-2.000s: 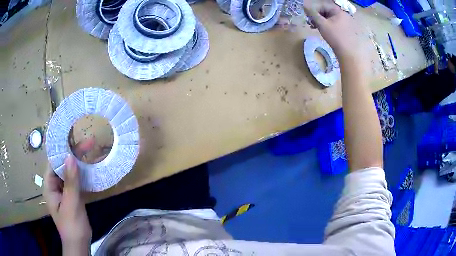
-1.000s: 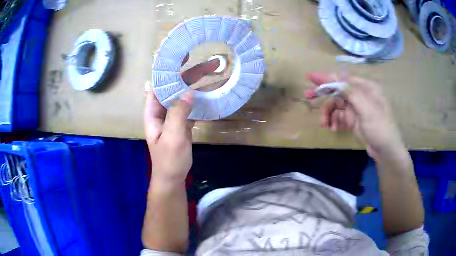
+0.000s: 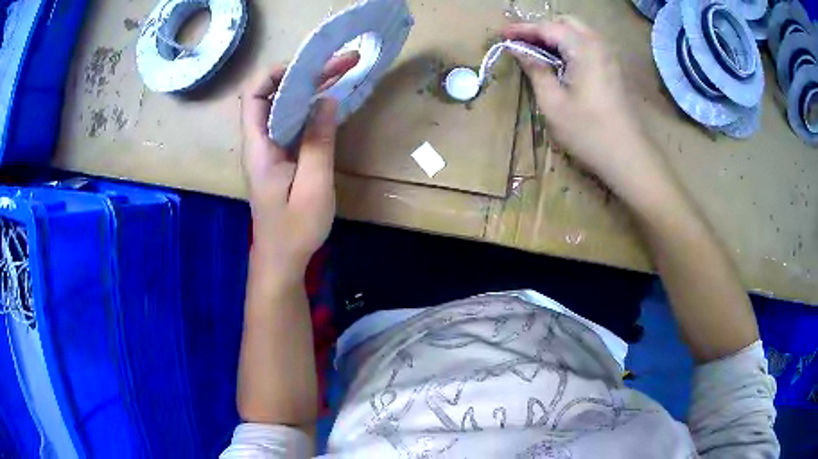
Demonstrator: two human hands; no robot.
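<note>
My left hand grips a wrapped ring by its lower edge and holds it tilted above the bench. The ring is grey-white with an open centre, and a finger shows through it. My right hand holds a thin white cord between thumb and fingers. The cord's bent end hangs left near a small pale disc on the cardboard; whether they touch I cannot tell. A ring with cord attached lies at the bench's upper left.
Nested rings are heaped at the upper right, with more at the right rim. A pale square lies on the taped cardboard bench. Blue bins stand at the left, one with white cords inside.
The view has swung left since the oldest frame. The ring in my left hand has tilted from face-on to steeply slanted. My right hand has come from the far-right rings and now holds a cord.
</note>
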